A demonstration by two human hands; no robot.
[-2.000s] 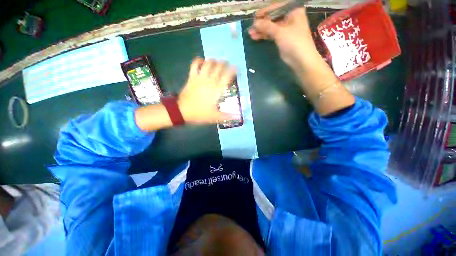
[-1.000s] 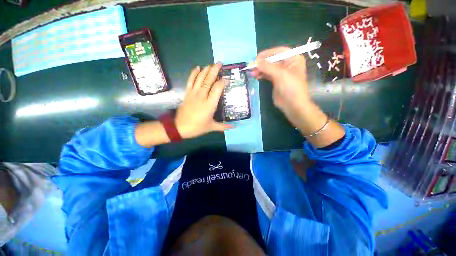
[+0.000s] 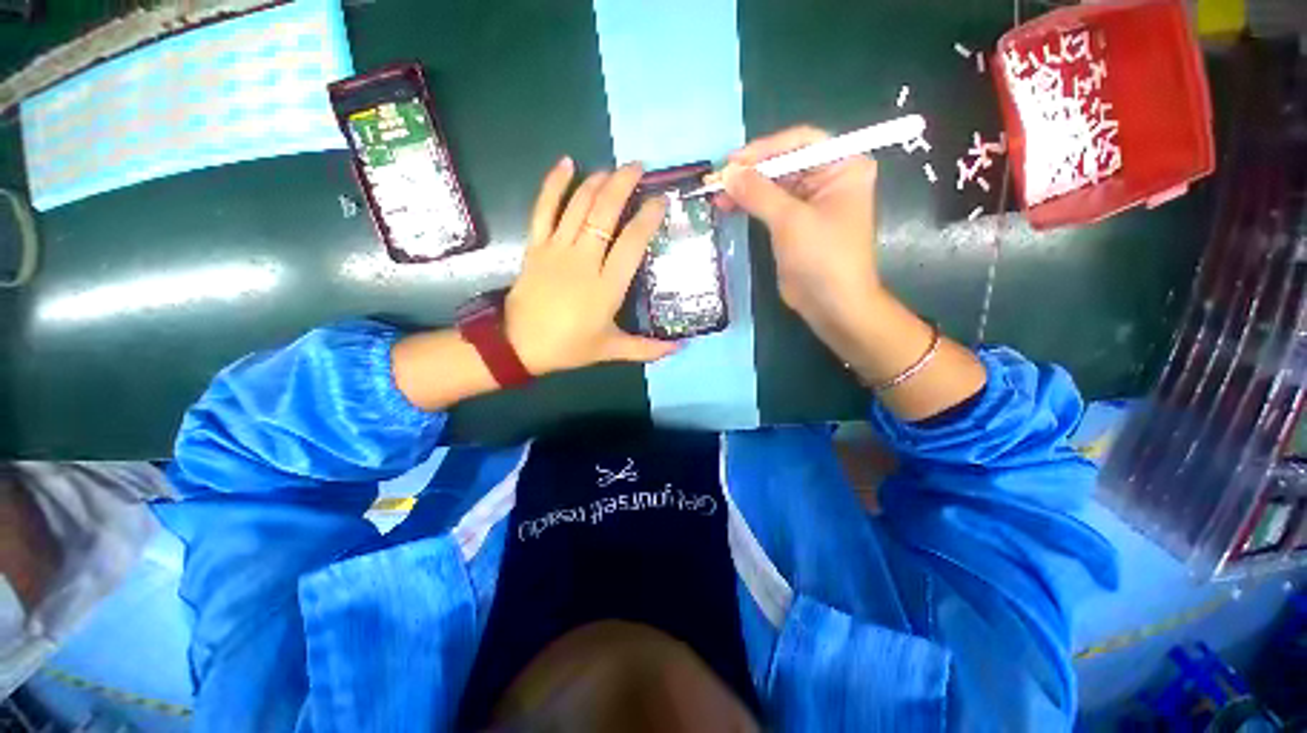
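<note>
A phone housing (image 3: 685, 272) with its inside showing lies on a pale blue strip (image 3: 674, 86) in front of me. My left hand (image 3: 581, 279) lies along its left side, with the thumb at its lower edge and fingers at its upper left, steadying it. My right hand (image 3: 817, 215) holds white tweezers (image 3: 846, 146) like a pen. Their tip points at the top part of the phone. Whether the tip holds a small part cannot be told. A second open phone (image 3: 410, 179) lies to the left on the dark green bench.
A red bin (image 3: 1168, 122) of white pieces stands at upper right, with loose white pieces (image 3: 979, 161) beside it. A pale blue dotted sheet (image 3: 187, 108) lies at upper left. A pale ring (image 3: 20, 236) is at far left. Clear trays (image 3: 1218, 387) are stacked at right.
My right hand came down from the upper right, and the tweezers now meet the phone's top part. My left hand remains at the phone. The whole view has shifted.
</note>
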